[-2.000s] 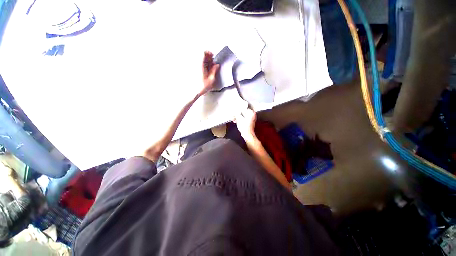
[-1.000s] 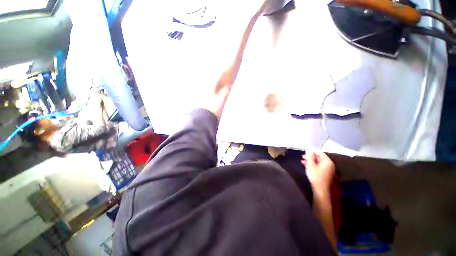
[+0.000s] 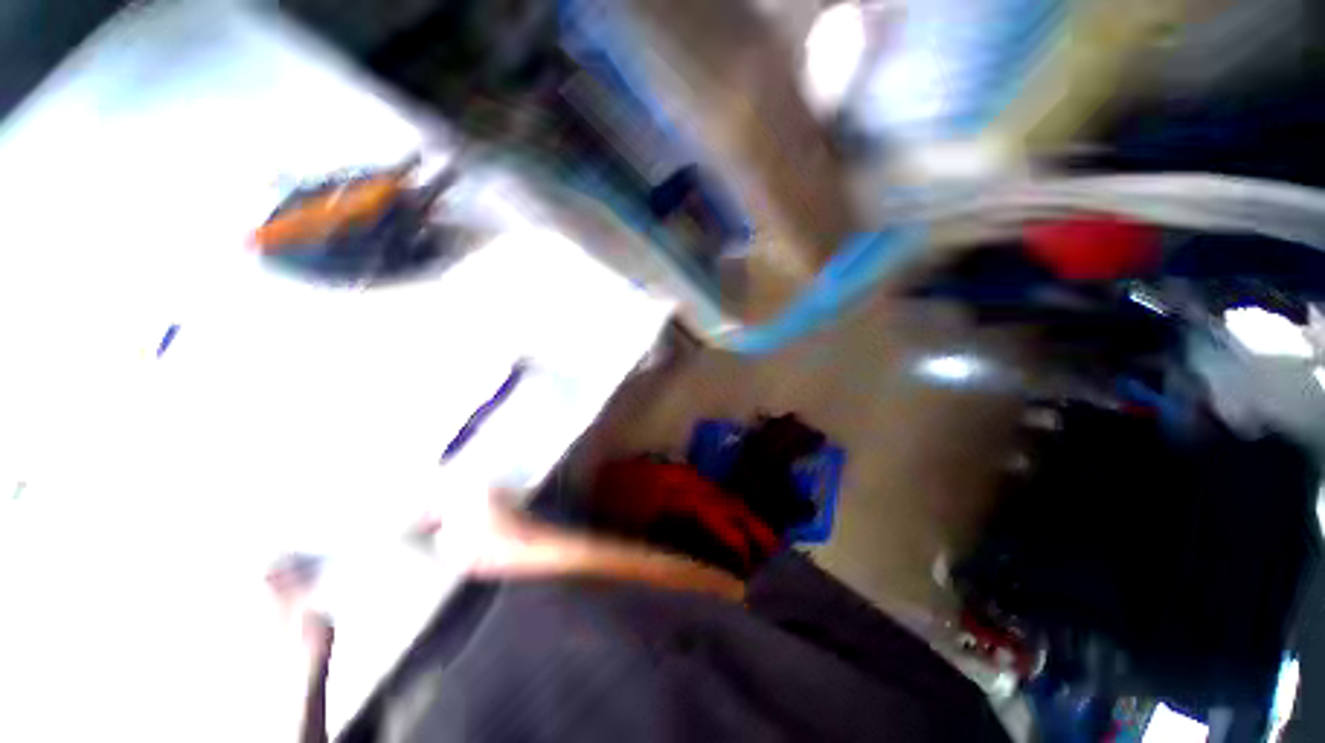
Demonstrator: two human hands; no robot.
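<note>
The view is blurred and the white cloth-covered table [image 3: 131, 479] glares. A dark narrow strip [image 3: 483, 414] lies on it near the right edge; the pale fabric around it is washed out. My right hand [image 3: 487, 534] is over the near table edge, its fingers lost in glare. My left hand [image 3: 295, 578] is over the table to the left of it, small and blurred, beside a faint greyish patch. What either hand holds cannot be told. The steam iron [image 3: 349, 225] with its orange handle stands farther up the table.
A blue hose [image 3: 821, 305] hangs beyond the table's right corner. A blue crate [image 3: 828, 494] with dark cloth stands on the floor beside red cloth [image 3: 676, 501]. Dark bulky shapes [image 3: 1133, 537] are at the right. A small dark mark [image 3: 167, 340] shows on the table's left.
The view has swung to the right, so the table and iron appear farther left and the floor shows. My left hand has come back from the far side to near my right hand.
</note>
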